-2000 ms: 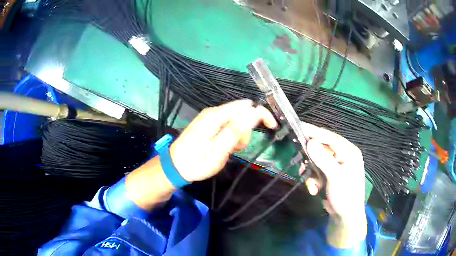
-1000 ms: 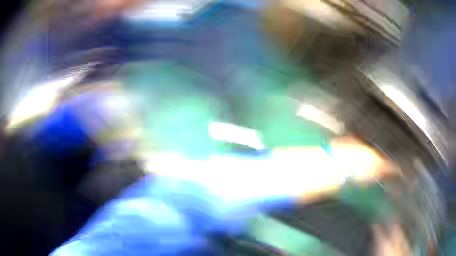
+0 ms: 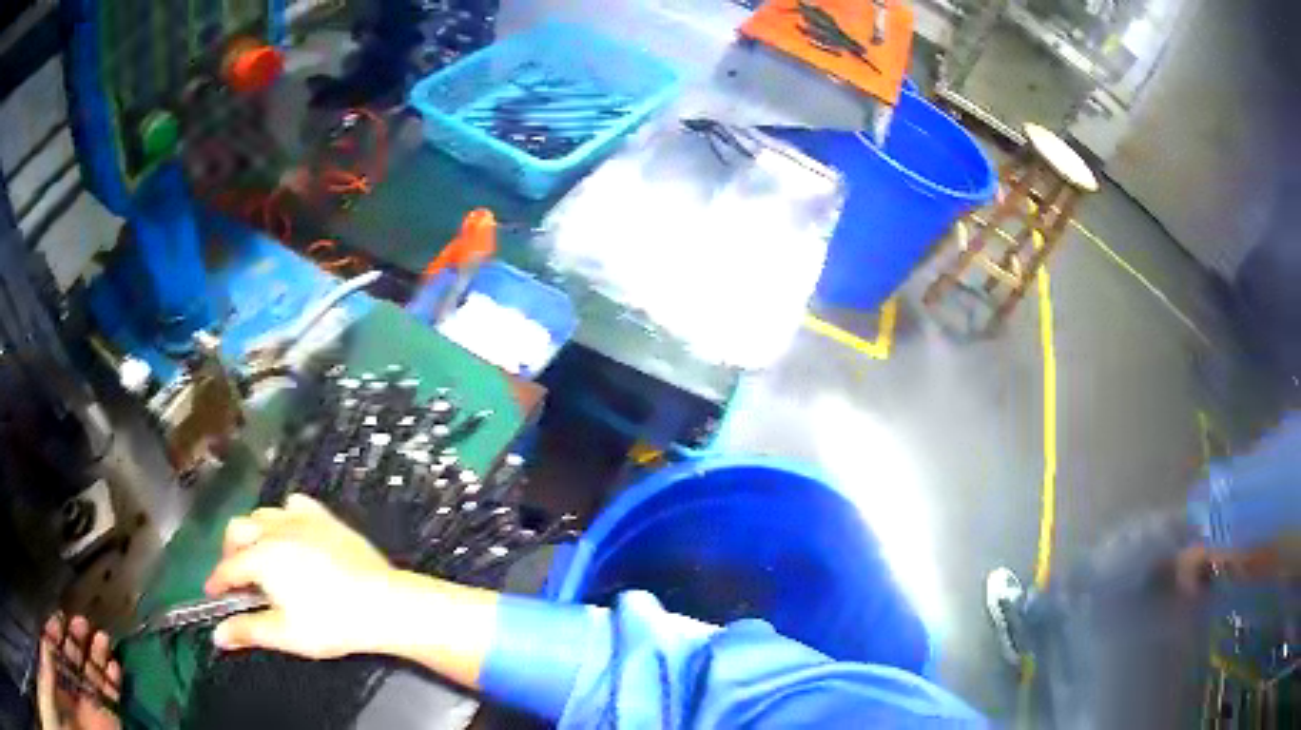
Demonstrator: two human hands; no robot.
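Note:
My right hand (image 3: 307, 582) reaches in from the lower right. It is shut on a narrow silver metal bar (image 3: 200, 615), which points left. My left hand (image 3: 80, 679) is at the lower left edge, partly cut off. Its fingers show, with thin dark lines across it, and its grip is unclear. Beside and beyond my right hand lies a bundle of black cables (image 3: 374, 492) with small silver tips, on a green mat (image 3: 428, 374). The bar's left end is close to my left hand.
A light-blue basket (image 3: 539, 164) of dark parts, a small blue box (image 3: 549, 292) and an orange-handled tool (image 3: 464, 245) stand beyond. Blue bins (image 3: 913, 214) (image 3: 892, 571), a wooden stool (image 3: 1006, 228) and another person's shoe (image 3: 1007, 613) are at right. A press is at left.
The view has swung right, through a strong blur, to the cable ends and the floor. The bar was between both hands; now my right hand holds it, and my left is at the edge.

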